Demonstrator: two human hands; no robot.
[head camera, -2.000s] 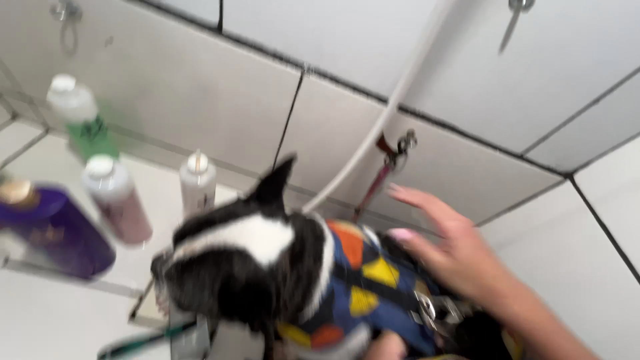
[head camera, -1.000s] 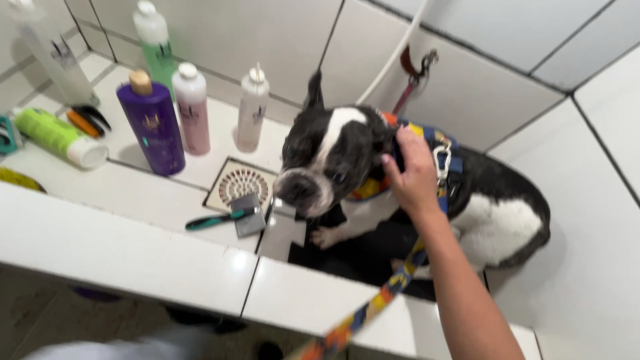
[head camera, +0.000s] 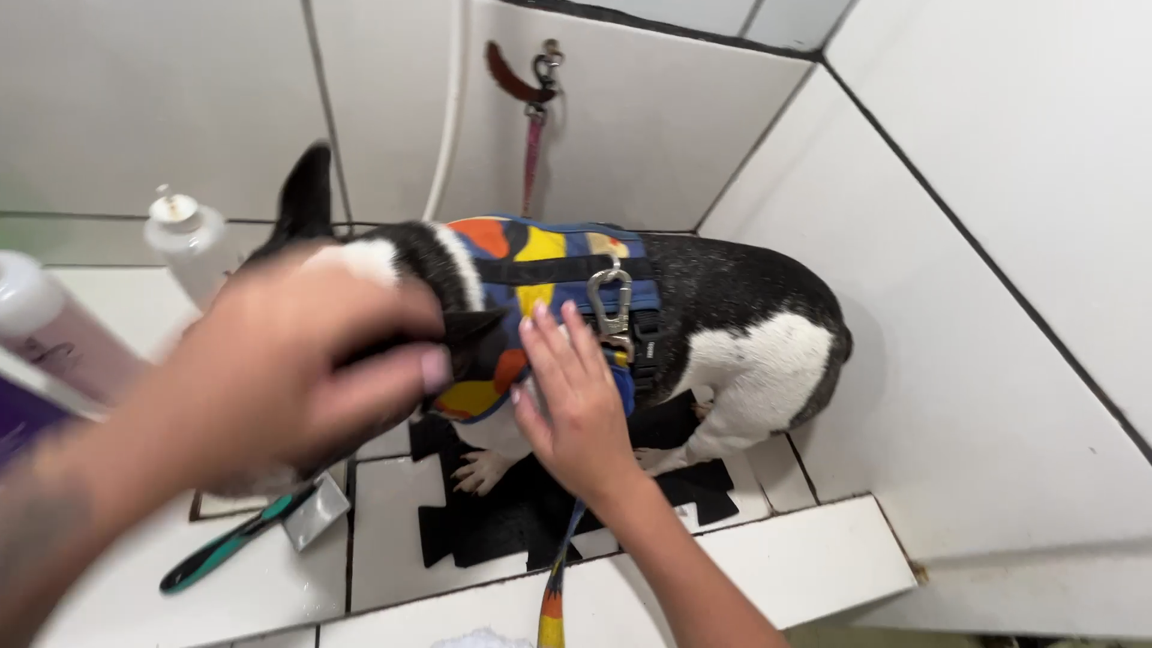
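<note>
A black and white dog (head camera: 756, 351) stands on a black interlocking foam mat (head camera: 504, 513) in a tiled tub, wearing a colourful patterned harness (head camera: 549, 247). My left hand (head camera: 315, 351), blurred, is over the dog's head and hides its face; whether it touches is unclear. My right hand (head camera: 576, 396) lies flat, fingers spread, on the harness's side, just below a metal carabiner (head camera: 610, 301). A patterned leash (head camera: 552, 603) hangs down beneath my right wrist. A slicker brush with a green and black handle (head camera: 238, 540) lies on the tiles below my left hand.
A clear nozzle bottle (head camera: 184, 238), a pink bottle (head camera: 67, 333) and a purple bottle (head camera: 27, 414) stand at the left. A white hose (head camera: 450, 108) runs down the back wall, beside a pink strap (head camera: 533, 157) on a metal hook. The tiled front ledge (head camera: 810, 558) borders the tub.
My left hand has come in over the dog's head. My right hand has moved from beside the dog's head and neck onto the harness's side. The view has shifted closer and to the right.
</note>
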